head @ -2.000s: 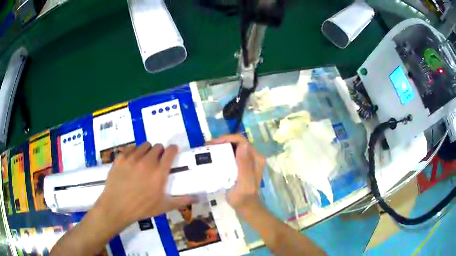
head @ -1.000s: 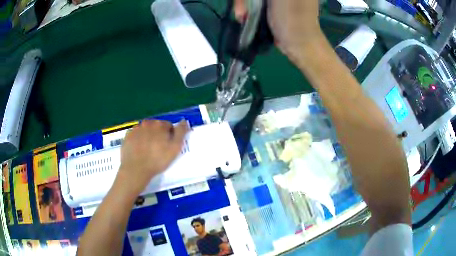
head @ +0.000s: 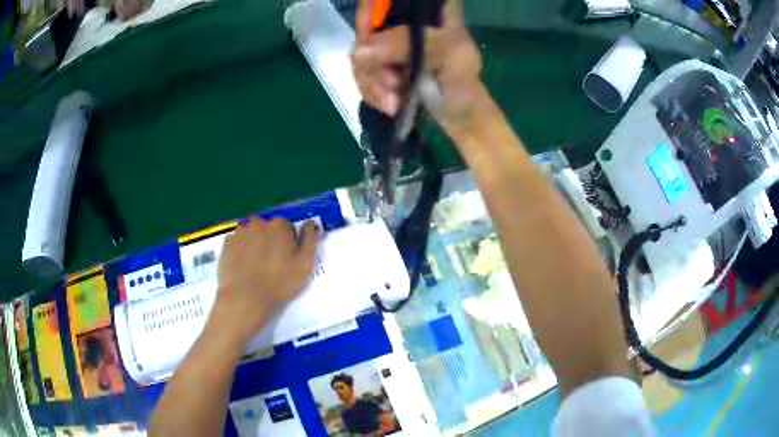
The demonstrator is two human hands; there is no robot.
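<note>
A long white appliance housing (head: 354,265) lies on the printed sheets with its vent slots up and a black cord at its right end. My left hand (head: 263,265) rests over its middle and holds it down. My right hand (head: 427,68) is raised at the top centre, closed around the handle of the electric screwdriver (head: 401,111), which shows black and orange. The silver nozzle points down near the housing's upper right edge; whether it touches is too blurred to tell.
Behind the bench, a dark green conveyor (head: 196,119) carries several white cases. A cream-white crumpled pile (head: 487,282) lies on clear plastic, partly behind my right forearm. At right stands the white screw feeder (head: 632,162) with a thick black hose (head: 628,316). A person's hands show at the top left.
My right hand left the housing's right end and took hold of the screwdriver. The housing was turned from slot side to vent side up. In the last second, my right forearm moved left and the conveyor cases shifted.
</note>
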